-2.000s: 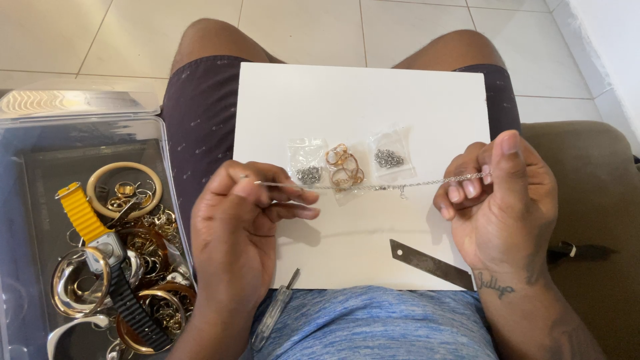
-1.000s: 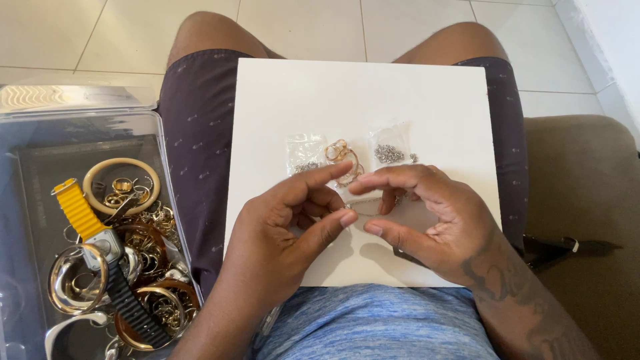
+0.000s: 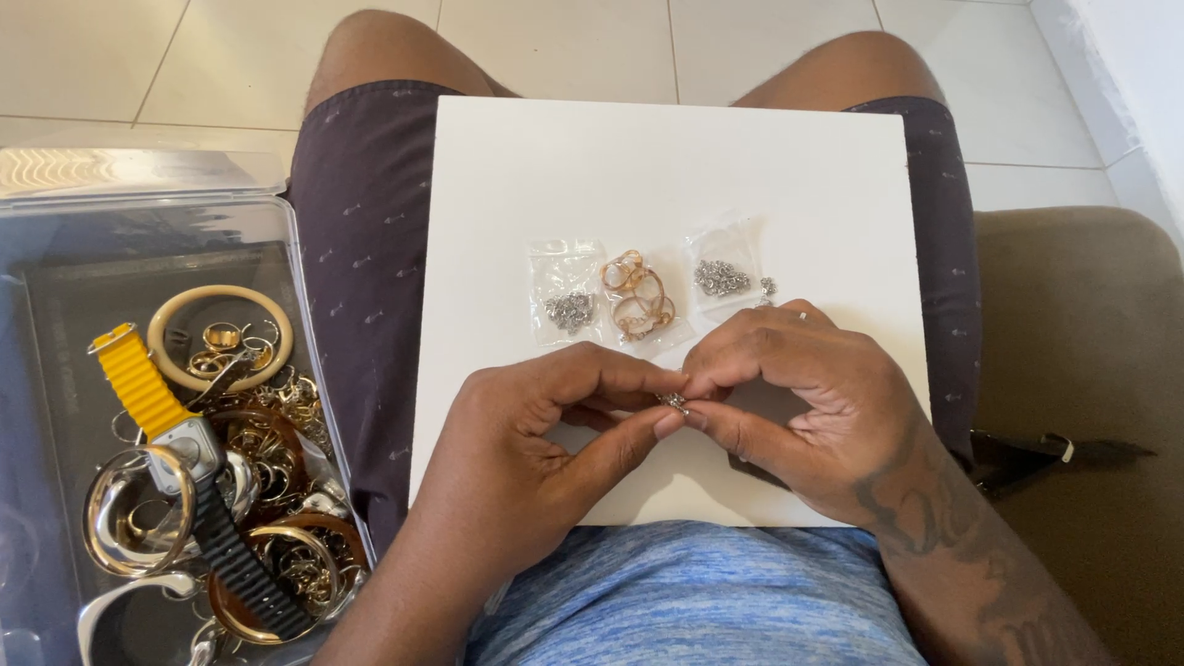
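Note:
A small silver-coloured chain (image 3: 673,401) is bunched between the fingertips of both hands, low over a white board on the lap. My left hand (image 3: 564,425) pinches it with thumb and forefinger; my right hand (image 3: 795,398) meets it from the right, its fingertips also closed on the chain. Just beyond them lie a clear bag with a silver chain (image 3: 569,313), a clear bag of gold-coloured rings (image 3: 638,301) and another clear bag with a silver chain (image 3: 721,277). Small silver pieces (image 3: 768,286) show beside the right bag. A dark flat object under my right hand is mostly hidden.
The white board (image 3: 666,157) rests across the thighs. At left stands an open clear plastic box (image 3: 294,250) holding a smartwatch (image 3: 188,449) with a yellow and black strap, a cream bangle (image 3: 157,324) and many rings and bangles. A brown cushion (image 3: 1073,296) is at right.
Two seconds ago my hands were apart with the silver chain stretched between them. They have come together, and the chain is now gathered at the fingertips.

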